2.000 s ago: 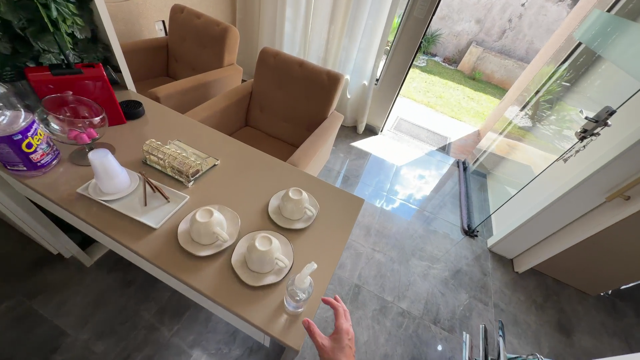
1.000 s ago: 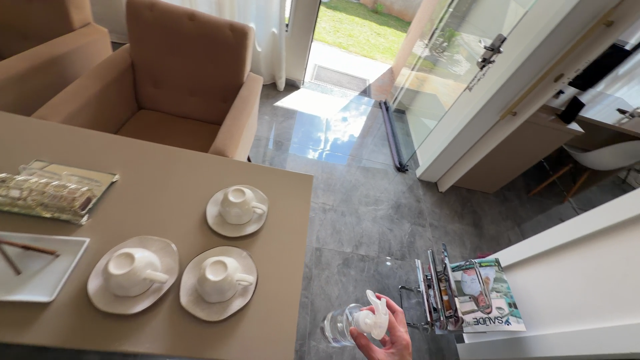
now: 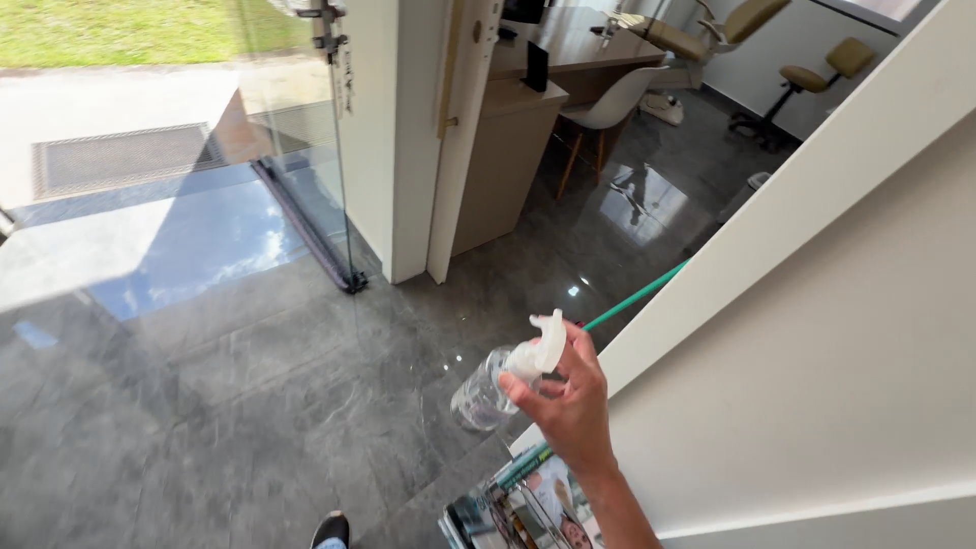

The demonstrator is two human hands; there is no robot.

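My right hand [image 3: 568,400] grips a clear spray bottle [image 3: 484,393] by its white trigger head, with thumb and fingers around the neck. The bottle is tilted, its base toward the lower left, and it is held above the grey tiled floor. Just below the hand are magazines [image 3: 534,503] in a wire rack. My left hand is outside the view.
A glass door [image 3: 301,145] stands at the left, with a dark draft stopper [image 3: 309,229] along its bottom. A white door frame [image 3: 415,145] leads to a room with a desk and a white chair [image 3: 618,99]. A green pole [image 3: 637,295] slants beside the right wall [image 3: 808,335].
Two seconds ago the bottle stood on the table with my right hand beside it; now that hand holds it. The view has swung right, away from the table and cups.
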